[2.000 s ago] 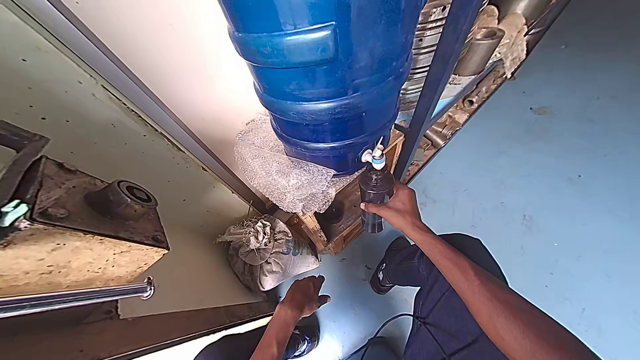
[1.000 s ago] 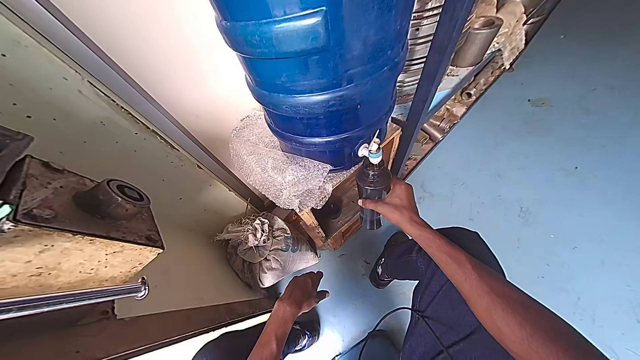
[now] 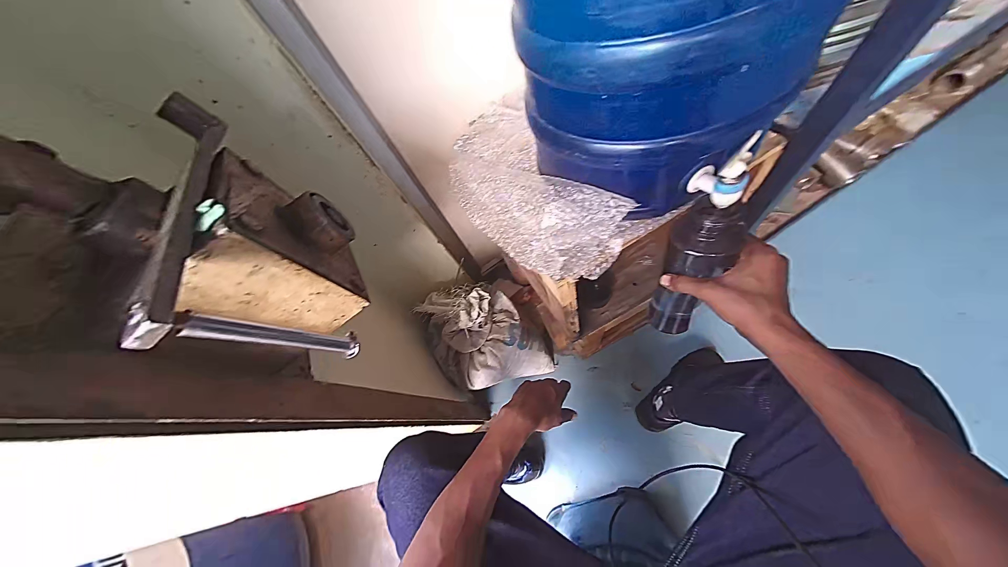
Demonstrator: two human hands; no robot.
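Note:
My right hand (image 3: 744, 287) is wrapped around a dark, see-through plastic bottle (image 3: 697, 252), holding it tilted with its mouth up under a white and blue tap (image 3: 728, 185). The tap sits low on a large blue plastic water drum (image 3: 669, 94). Whether water is running into the bottle cannot be told. My left hand (image 3: 540, 403) hangs over the floor near a tied woven sack (image 3: 488, 335), fingers loosely curled, with nothing seen in it. Bubble wrap (image 3: 543, 213) lies beneath the drum on a wooden crate-like stand (image 3: 614, 315).
At the left, a metal machine part with a crank handle (image 3: 185, 213) and a shiny rod (image 3: 264, 332) juts out over a dark ledge (image 3: 236, 398). A dark blue metal upright (image 3: 843, 102) stands right of the drum, with metal parts on a shelf behind. A black cable (image 3: 693, 467) crosses between my legs.
The view has shifted, showing more of the machine at the left. My right hand keeps the bottle under the tap; my left hand stays low near the sack.

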